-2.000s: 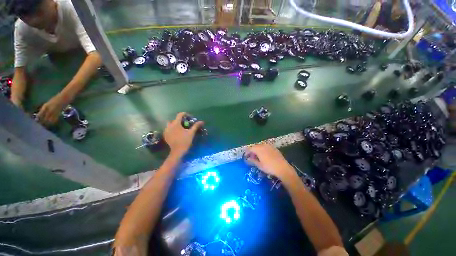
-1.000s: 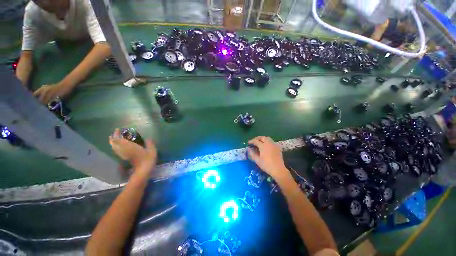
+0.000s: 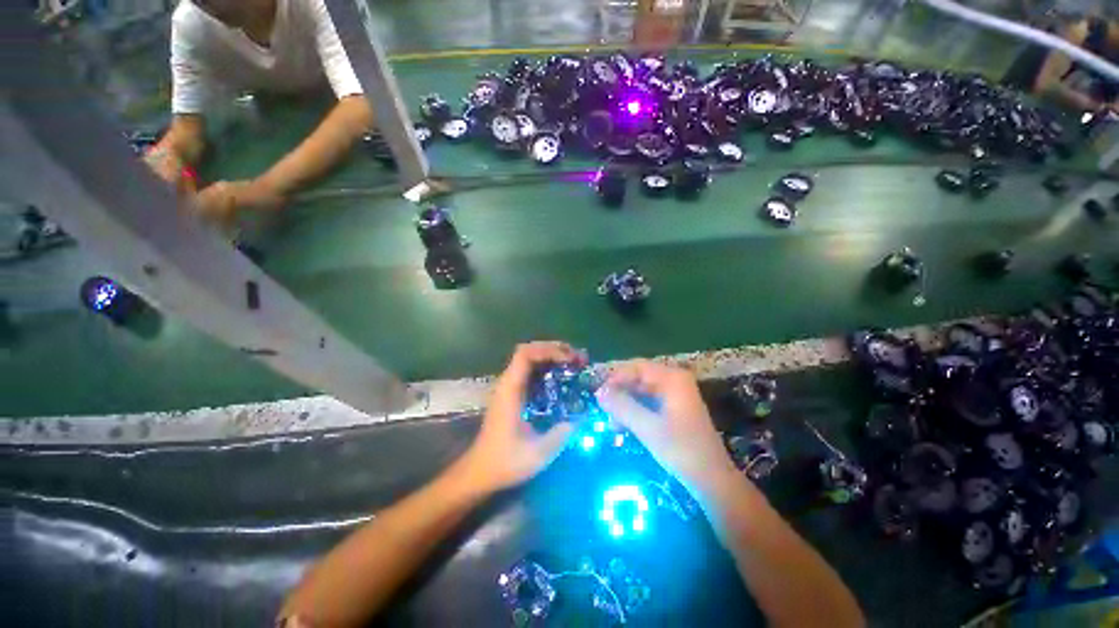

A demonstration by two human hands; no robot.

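Observation:
An open LED module (image 3: 560, 390) with wires and silvery insides is held just above the near edge of the belt rail. My left hand (image 3: 522, 423) grips it from the left side. My right hand (image 3: 657, 411) is at its right side, fingertips close together against it; whether they hold a separate part is hidden. Below the hands a lit LED ring (image 3: 625, 509) glows blue-white on the dark near surface. Another small blue glow shows just under the fingers. Open units with wires (image 3: 528, 589) lie at the bottom of the view.
A green belt (image 3: 528, 245) carries spaced units, one (image 3: 626, 287) straight ahead. A pale rail (image 3: 785, 355) edges it. Heaps of black parts lie right (image 3: 957, 454) and across the belt (image 3: 761, 98). A slanting metal post (image 3: 209, 288) stands left. A person (image 3: 264, 74) works across the belt.
My left hand has brought a module from the belt to the near edge. My right hand has moved beside it. The view has shifted left, and the upper glowing ring is now mostly covered.

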